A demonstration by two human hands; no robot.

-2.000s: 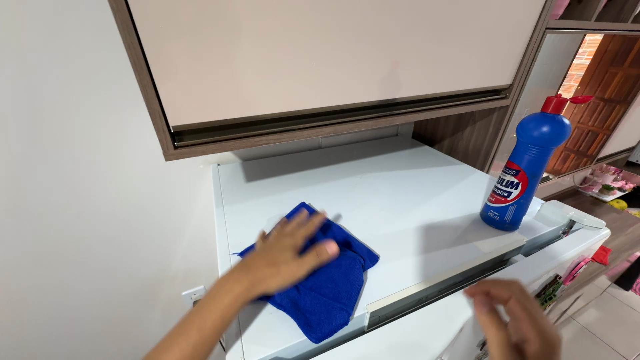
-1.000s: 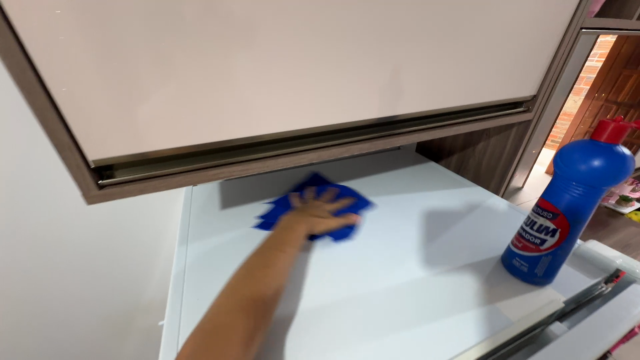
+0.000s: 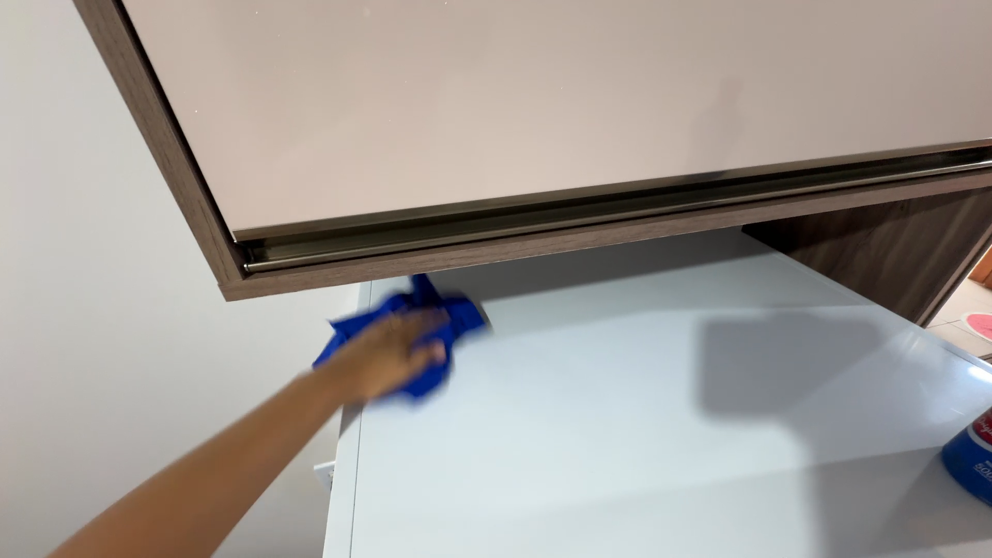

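Note:
My left hand (image 3: 391, 356), blurred by motion, lies over a crumpled blue cloth (image 3: 426, 376) near the back left corner of a glossy white appliance top (image 3: 589, 434). Part of the cloth hangs past the top's left edge. The fingers press on the cloth, and its folds stick out around them. At the right edge of the view stands a blue plastic bottle (image 3: 969, 461), only its lower part in view. My right hand is out of view.
A wall cabinet with a glossy beige door (image 3: 542, 101) and a wood-grain frame (image 3: 504, 252) overhangs the back of the white top. A brown wood-grain panel (image 3: 876, 248) stands at the back right. The wall (image 3: 101, 325) is at the left, with a socket low beside the top.
The left hand and the blue cloth have moved to the top's left edge from its middle back. The right hand, seen two seconds ago, is out of view. The bottle is now mostly cut off.

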